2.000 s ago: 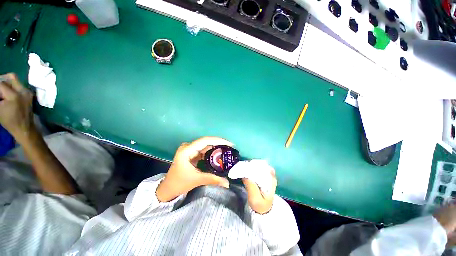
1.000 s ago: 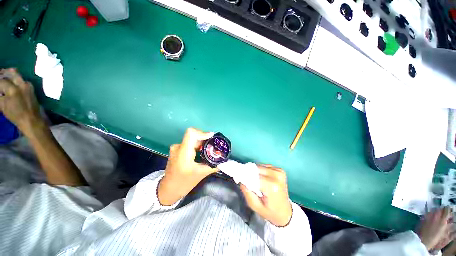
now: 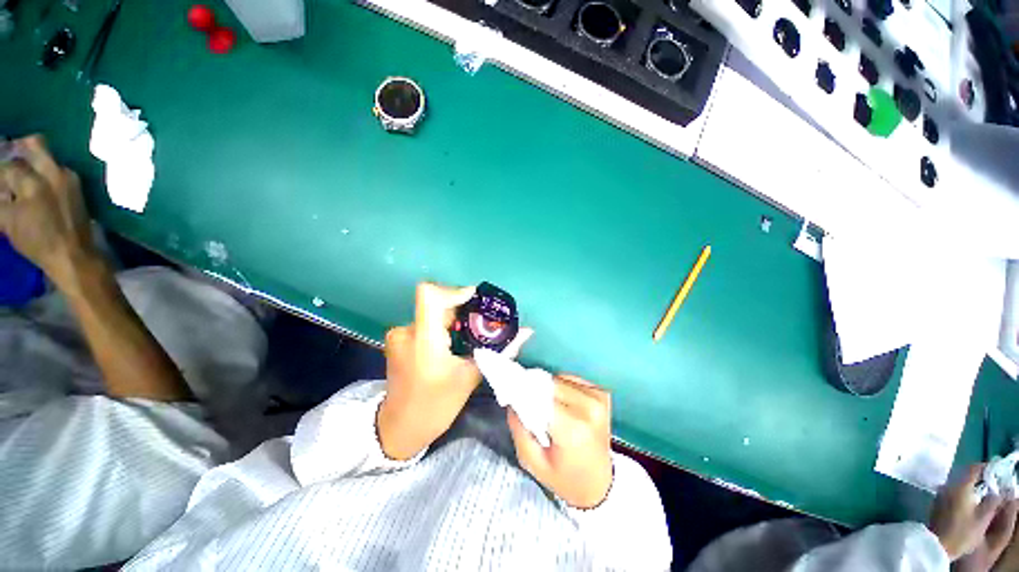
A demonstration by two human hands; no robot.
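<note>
A round black watch body (image 3: pixel 488 318) with a lit pinkish display is held near the bench's front edge. My left hand (image 3: pixel 427 374) grips it from its left side, and a fingertip shows at its lower right. My right hand (image 3: pixel 568 438) pinches a white wiping cloth (image 3: pixel 517 391). The cloth's tip touches the lower edge of the watch body. Both hands are bare. The back of the watch body is hidden.
Green mat (image 3: pixel 559 212) holds a silver watch case (image 3: pixel 400 104), a yellow stick (image 3: pixel 682 293) and a crumpled cloth (image 3: pixel 123 151). Black foam tray (image 3: pixel 637 84) lies along the far side. White sheets (image 3: pixel 922 413) lie at right. Other people's hands show at left and lower right.
The watch body has been turned and raised slightly. My right hand has shifted with the cloth, whose tip is now at the watch's lower edge. The whole view has shifted slightly.
</note>
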